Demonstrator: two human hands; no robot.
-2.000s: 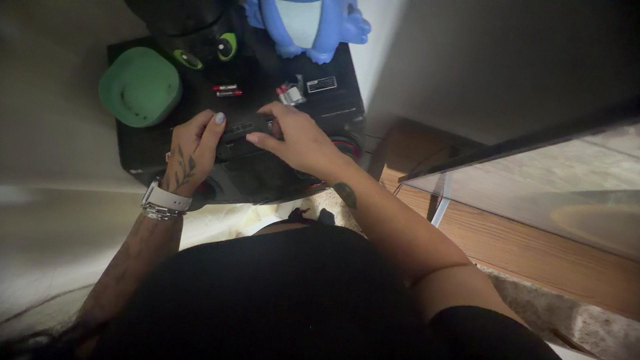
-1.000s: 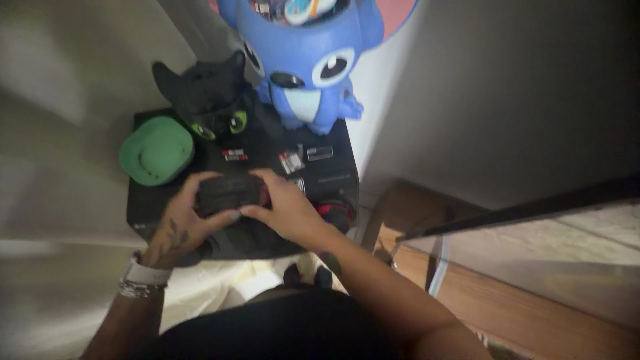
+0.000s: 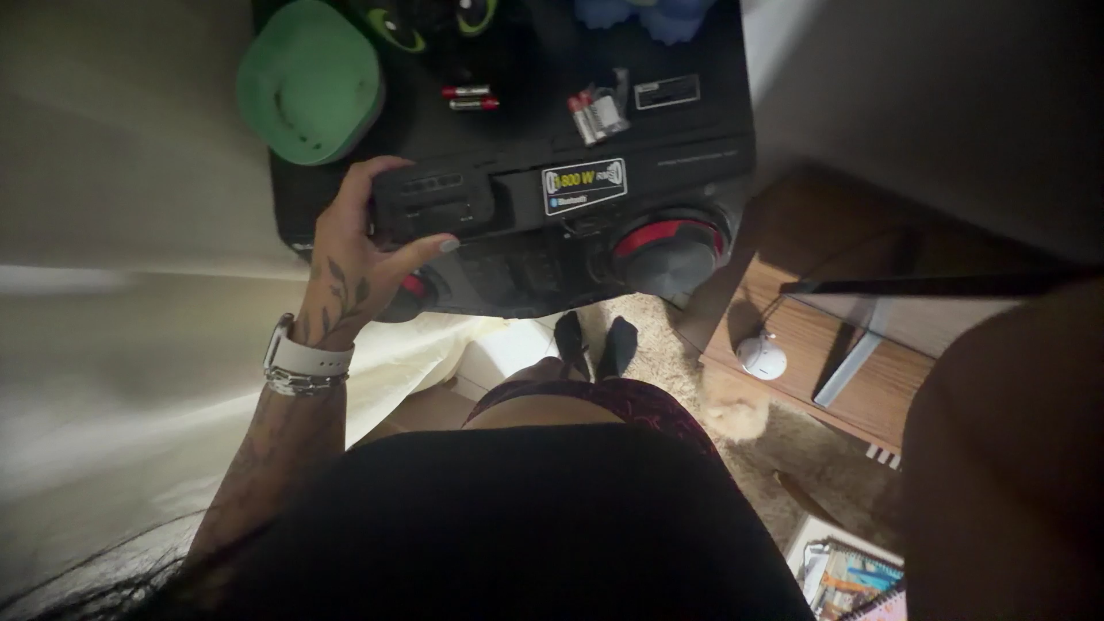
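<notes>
My left hand (image 3: pixel 358 246) grips the left end of a black plastic device (image 3: pixel 435 203), thumb on the near edge and fingers at the far side. The device is over the front part of a large black audio speaker (image 3: pixel 526 129) with red-ringed round parts. Beyond it, two red and silver batteries (image 3: pixel 471 97) lie side by side on the speaker top. To their right, more batteries (image 3: pixel 582 119) lie against a crumpled clear plastic wrapper (image 3: pixel 611 108). My right hand is out of view; only a dark, blurred part of the right arm (image 3: pixel 1009 448) shows at the right edge.
A green bowl (image 3: pixel 310 82) stands on the speaker's far left corner. Dark and blue figures (image 3: pixel 647 13) stand at its back. A pale curtain (image 3: pixel 129 345) hangs at left. At right is a wooden cabinet (image 3: pixel 828 345) with a white round object (image 3: pixel 762 356) and a screen edge.
My right hand has left the black device and gone out of view; both hands were on it before. My left hand still holds it. The view has tilted down from the figures.
</notes>
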